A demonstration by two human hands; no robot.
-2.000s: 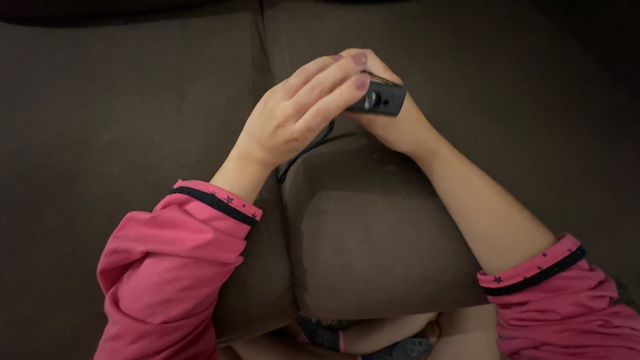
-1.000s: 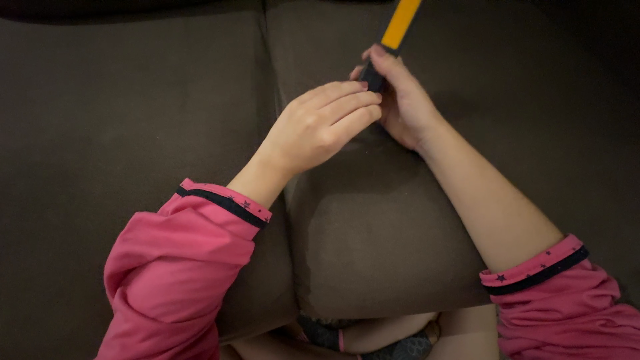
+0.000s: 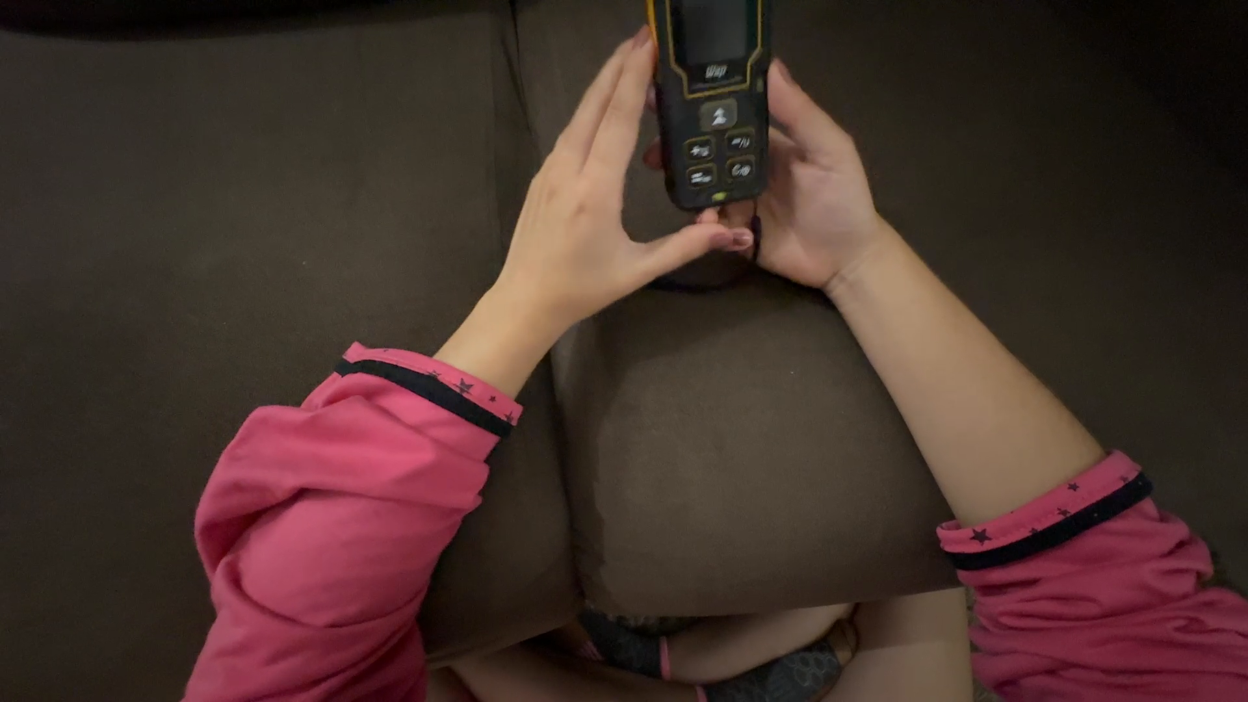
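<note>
A black and yellow handheld laser distance meter (image 3: 717,107) stands at the top middle of the head view, its dark screen and keypad facing me and its top end cut off by the frame. My right hand (image 3: 814,180) holds it from the right, thumb along the side and some fingers hidden behind it. My left hand (image 3: 585,210) is at its left side, fingertips against the upper edge and thumb stretched below the bottom end. A dark cord (image 3: 756,237) hangs at the right palm and loops under the hands.
Brown fabric sofa cushions (image 3: 741,439) lie beneath my hands, with a seam between them. Bent legs with dark patterned socks (image 3: 780,673) are at the bottom edge. Pink sleeves (image 3: 341,526) cover my forearms partway.
The meter has turned from an end view, then a yellow side view, to show its keypad face. My left hand has opened out, its thumb now below the meter.
</note>
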